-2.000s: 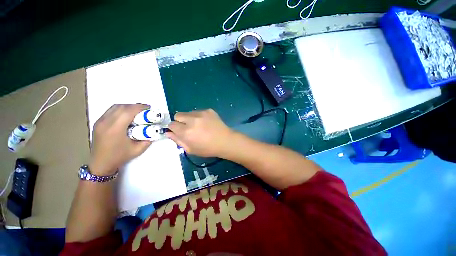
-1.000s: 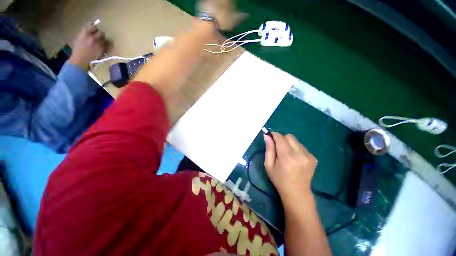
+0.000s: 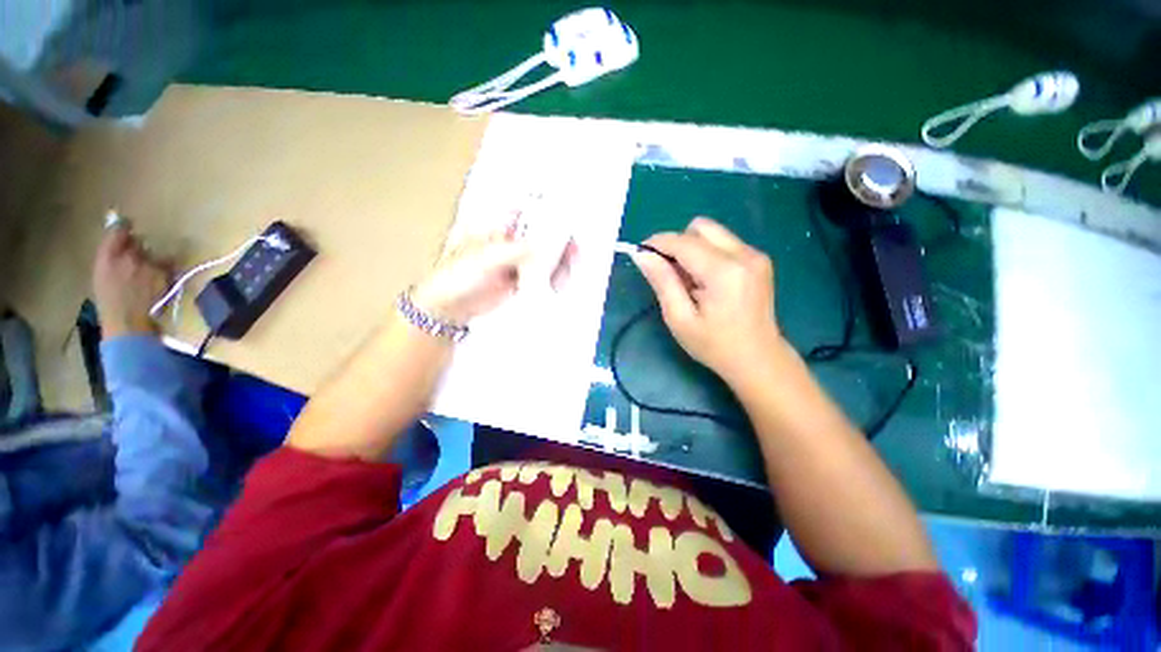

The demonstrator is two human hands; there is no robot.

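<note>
My right hand (image 3: 713, 299) is over the green mat and pinches the cable plug (image 3: 626, 247), its pale tip pointing left. The black test cable (image 3: 662, 410) loops below it on the mat. My left hand (image 3: 490, 274) is over the white sheet (image 3: 528, 344); a white thing, likely a handheld unit (image 3: 541, 242), shows at its fingers, washed out against the sheet. The two hands are apart. Behind the right hand lie the black box (image 3: 900, 287) and the round metal-faced part (image 3: 880, 176).
White-and-blue units (image 3: 591, 46) with straps lie on the green conveyor (image 3: 764, 57); another unit (image 3: 1044, 92) lies farther right. At left, a neighbour's hand (image 3: 127, 280) is near a multi-port box (image 3: 261, 274) on brown board (image 3: 369, 166). A white sheet (image 3: 1082, 357) is at right.
My left hand has come back from the conveyor side to over the white sheet. The view has turned. The two units held earlier are gone from my hand; units lie on the conveyor.
</note>
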